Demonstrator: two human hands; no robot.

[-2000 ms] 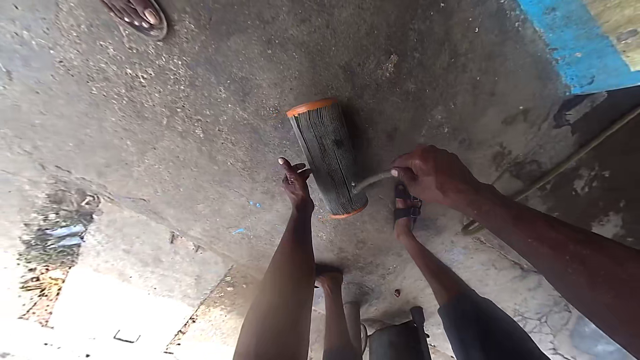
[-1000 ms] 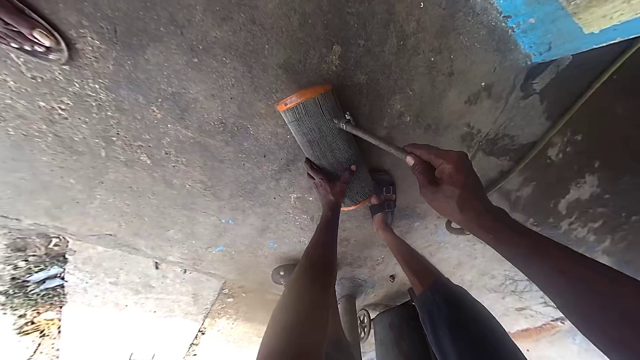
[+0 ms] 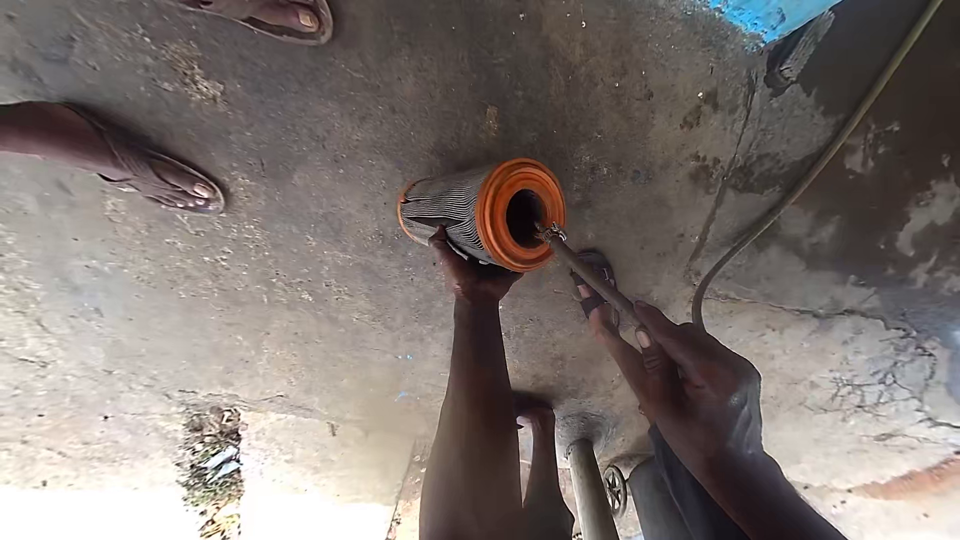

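Observation:
A pleated cylindrical air filter (image 3: 450, 199) with orange end rings lies tilted in my left hand (image 3: 472, 270), its open end turned towards the right. The thumb presses on the pleats and the other fingers are partly hidden beneath. My right hand (image 3: 694, 375) grips a hose (image 3: 596, 281), whose end with a clamp or wire wrapping sits at the mouth of the filter's dark central hole. Whether the tip reaches inside is hard to tell.
Another person's sandalled feet (image 3: 161, 176) stand on the concrete floor at upper left. A long hose or cable (image 3: 810, 180) curves along the right. A metal pipe (image 3: 591, 487) and a small spoked wheel (image 3: 615, 491) are at the bottom. A blue-painted edge (image 3: 780, 15) shows at top right.
The filter has turned from upright in view, pleats facing me, to lying sideways with its open end showing. The hose end has moved from the pleats to the central hole.

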